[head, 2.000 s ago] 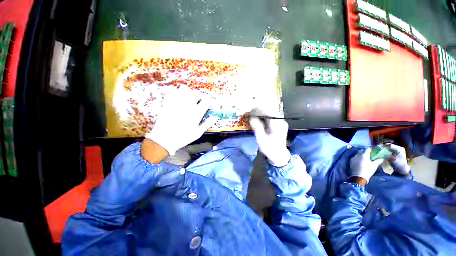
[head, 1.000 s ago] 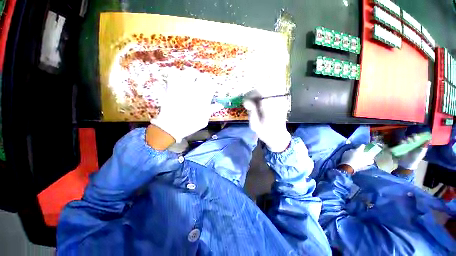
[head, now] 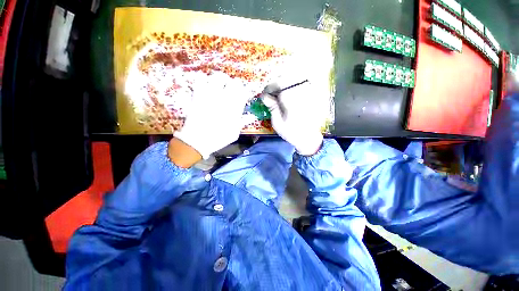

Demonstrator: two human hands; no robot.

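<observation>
The yellow sheet [head: 128, 68] lies on the dark bench, covered with orange and red dots, its middle glaring white. My left hand [head: 213, 116], in a white glove, holds the left end of a small green circuit board [head: 260, 109] over the sheet's front edge. My right hand [head: 296, 119], also gloved, is at the board's right side and grips a thin dark pointed tool [head: 295, 86], whose shaft sticks out to the upper right. The tool's tip and much of the board are hidden by the gloves and glare.
Two green board strips [head: 389, 42] lie right of the sheet. Beyond them is a red mat [head: 449, 91] with rows of boards. A black tray [head: 34, 108] with a white label stands at left, a red-lined tray [head: 77, 210] below. A neighbour's blue sleeve [head: 432, 210] is at right.
My right hand has moved left, closer to my left hand, and the tool shaft now tilts upward. The view has shifted, and the neighbour's arm has swung up at right, their hands no longer visible.
</observation>
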